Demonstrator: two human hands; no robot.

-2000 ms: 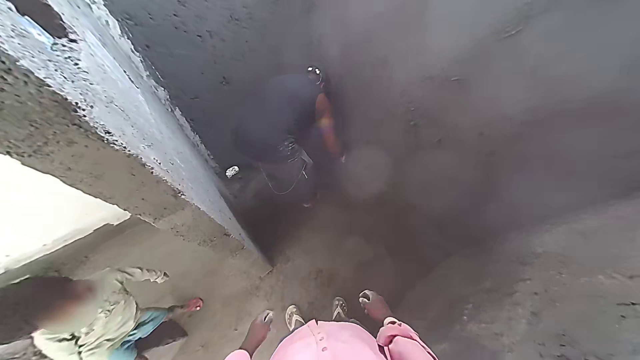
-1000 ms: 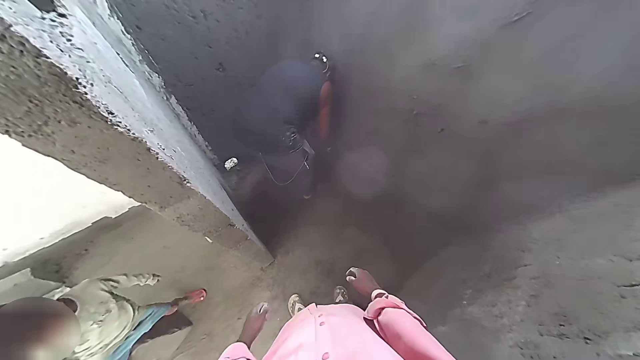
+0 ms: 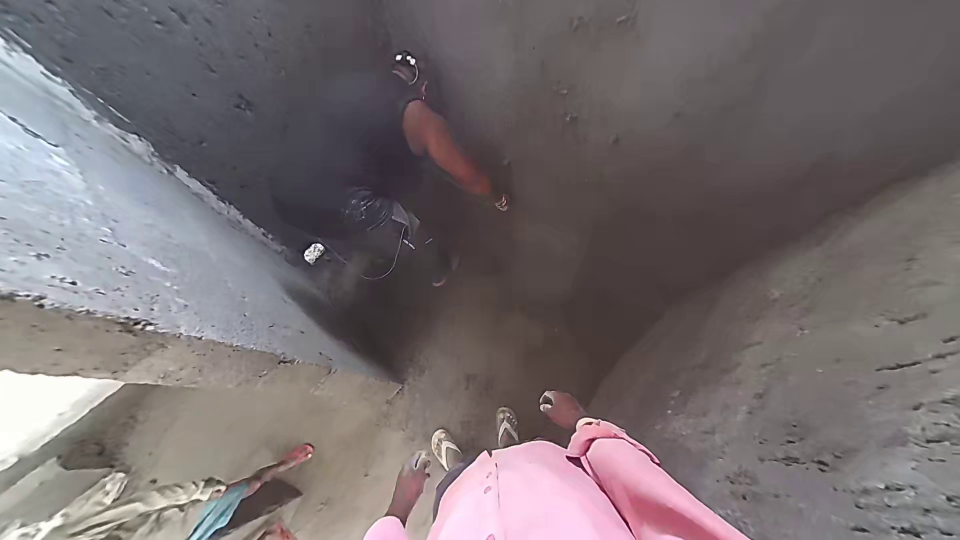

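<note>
Below the pink shirt's cuff, my left hand [image 3: 411,480] hangs near my sandalled foot [image 3: 446,448], its fingers loosely curled; whether it holds anything is unclear. My right hand [image 3: 562,409] is at the right of my other sandal [image 3: 507,426], fingers curled, with a pale patch at the fingertips that I cannot name. Neither hand touches a wall. Ahead, in dusty air, a co-worker [image 3: 390,142] in dark clothing bends over, one arm reaching toward the floor and wall. A thin cable [image 3: 394,262] hangs beside that person, and a small whitish object [image 3: 313,253] is near the left wall.
A rough plastered wall edge [image 3: 187,262] stands at the left, a dark wall [image 3: 712,112] ahead, and a rough grey surface [image 3: 840,360] at the right. Dust hangs over the floor [image 3: 480,360]. At the lower left is another person's bare foot [image 3: 298,454].
The co-worker's arm, lowered close to the body a second ago, now stretches out to the right. The person at the lower left has moved partly out of view.
</note>
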